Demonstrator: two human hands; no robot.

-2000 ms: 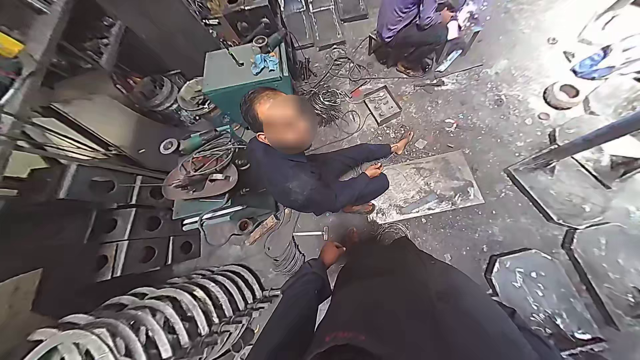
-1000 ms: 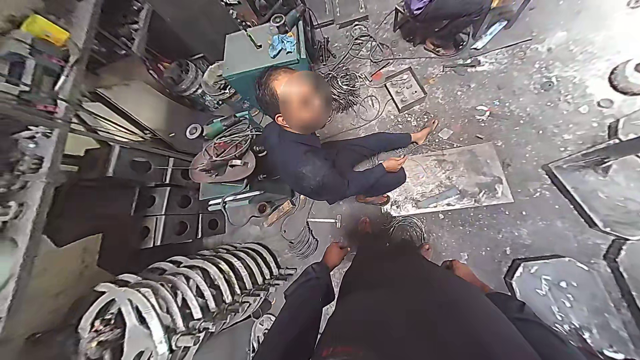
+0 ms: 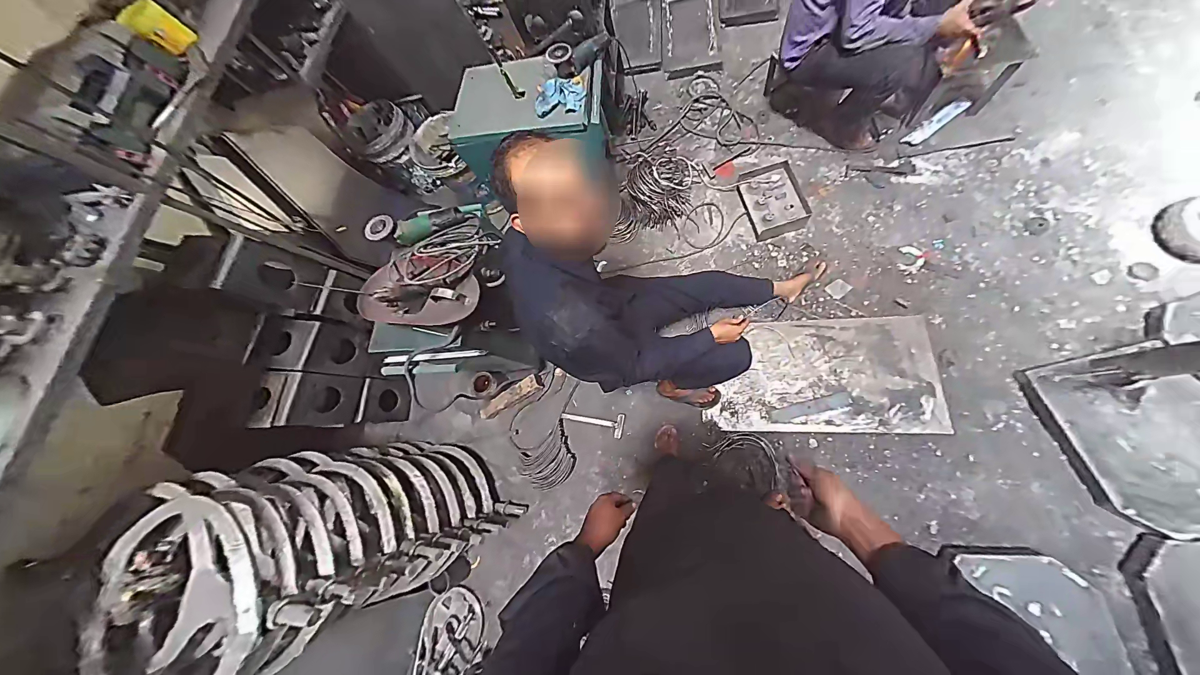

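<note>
My left hand (image 3: 605, 521) is beside my left leg, its fingers curled; whether anything lies in them is too small to tell. On the other side of my legs, my right hand (image 3: 818, 495) hangs near a ring of bent wire (image 3: 750, 450) on the floor; its fingertips are blurred and a hold cannot be made out. A hammer-like T-shaped metal tool (image 3: 595, 422) lies beyond my left hand, next to a bundle of curved wire pieces (image 3: 547, 459). Past the wire ring lies a flat metal plate (image 3: 862, 366) with a grey strip (image 3: 811, 407) on it.
A seated co-worker (image 3: 600, 319) in dark clothes is just ahead, a hand over the plate's edge. Another person (image 3: 862, 56) sits at the upper right. Ribbed metal castings (image 3: 319, 525) stand at left, flat metal frames (image 3: 1116, 441) at right. Cables and a green cabinet (image 3: 525, 103) are behind.
My right hand, not visible two seconds ago, has come into view beside my right leg. My left hand stays beside my left leg. The view has shifted somewhat.
</note>
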